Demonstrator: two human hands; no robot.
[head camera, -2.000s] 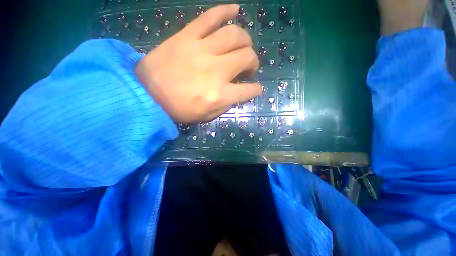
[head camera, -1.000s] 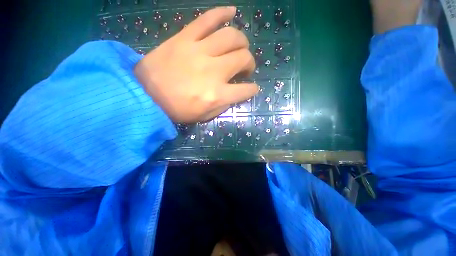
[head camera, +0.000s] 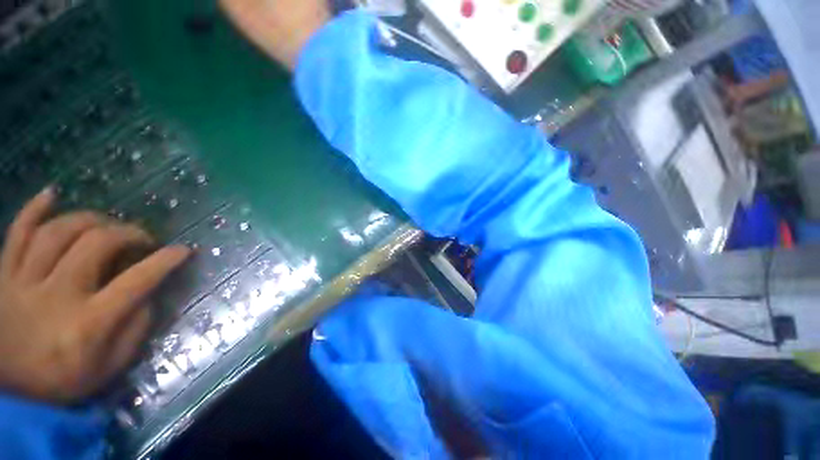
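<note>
The clear blister tray (head camera: 166, 171) lies on the green mat at the left, with rows of small flex-circuit parts in its pockets and strong glare near its front edge. My left hand (head camera: 76, 292) rests on the tray, its thumb and loosely bent fingers apart, with nothing seen in it. My right hand (head camera: 279, 22) is at the top edge, beyond the tray's right side. Its fingers are cut off by the frame, so what it holds is hidden.
A tan tape strip (head camera: 346, 274) runs along the bench's front edge. A white board with coloured dots (head camera: 503, 36) and a green item (head camera: 611, 56) are at the upper right. A grey box-like surface (head camera: 629, 180) with papers stands further right. A dark cable (head camera: 728, 325) hangs beside it.
The view has swung to the right, so the tray and my left hand now show at the far left. The bench's right side has come into view. My left hand stays on the tray.
</note>
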